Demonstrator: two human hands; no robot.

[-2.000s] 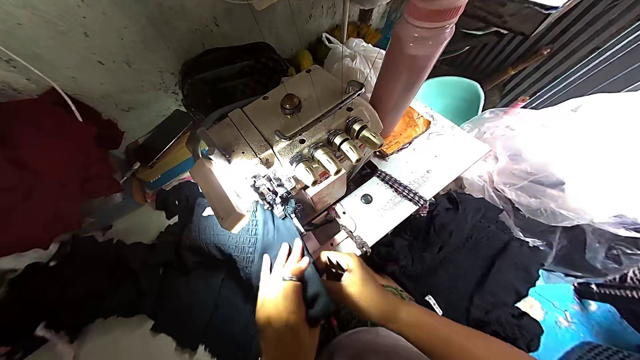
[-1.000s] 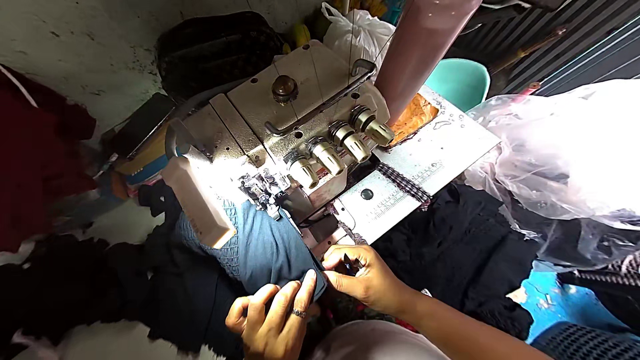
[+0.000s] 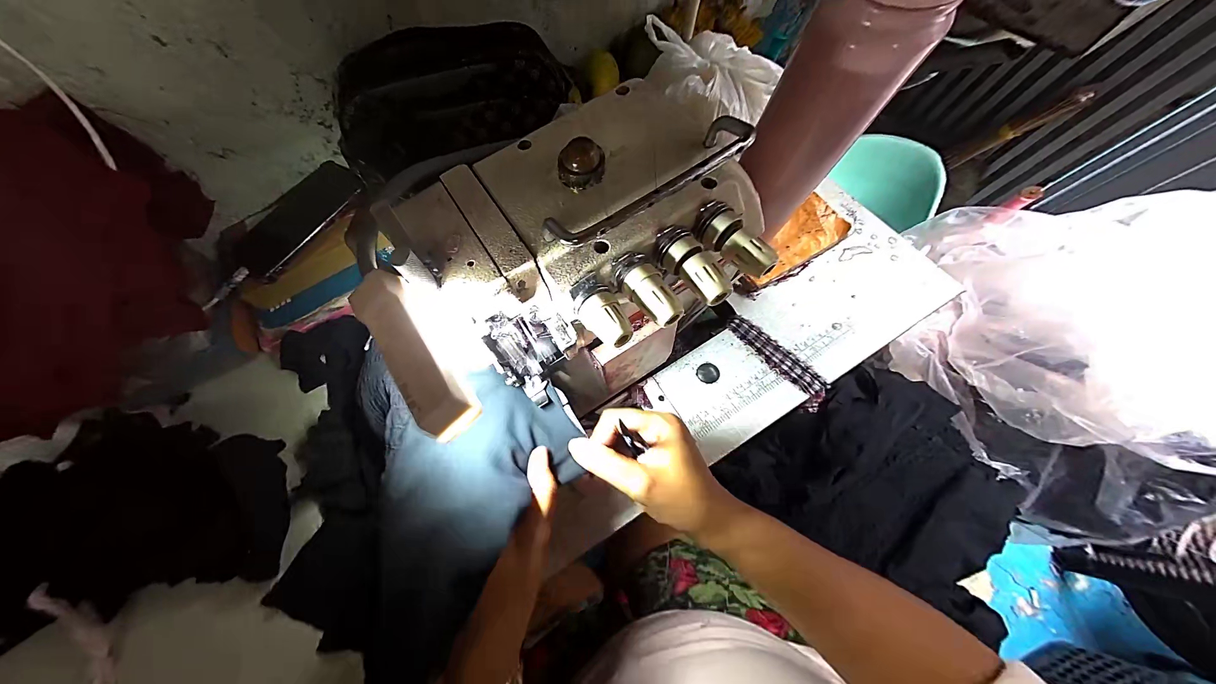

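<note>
An overlock sewing machine (image 3: 608, 190) with a row of tension knobs stands at the centre, its lamp shining on the presser foot (image 3: 540, 385). Dark blue fabric (image 3: 446, 503) lies at the foot and hangs down toward me. My left hand (image 3: 541, 484) grips the fabric near its right edge, most of its fingers hidden under the cloth. Pinched on the same edge beside it is my right hand (image 3: 651, 465), which also keeps a small dark tool, perhaps thread snips (image 3: 631, 439), in its palm.
Black cloth (image 3: 874, 484) is heaped right of the white machine table (image 3: 788, 351), with a clear plastic bag (image 3: 1092, 332) beyond. A plaid strip (image 3: 779, 356) crosses the table. Dark scraps (image 3: 142, 494) lie at left; a pink cylinder (image 3: 845, 104) stands behind the machine.
My left hand has moved up toward the presser foot and partly under the fabric; a second ago its fingers lay on top, lower down. The fabric's held edge is now nearer the foot.
</note>
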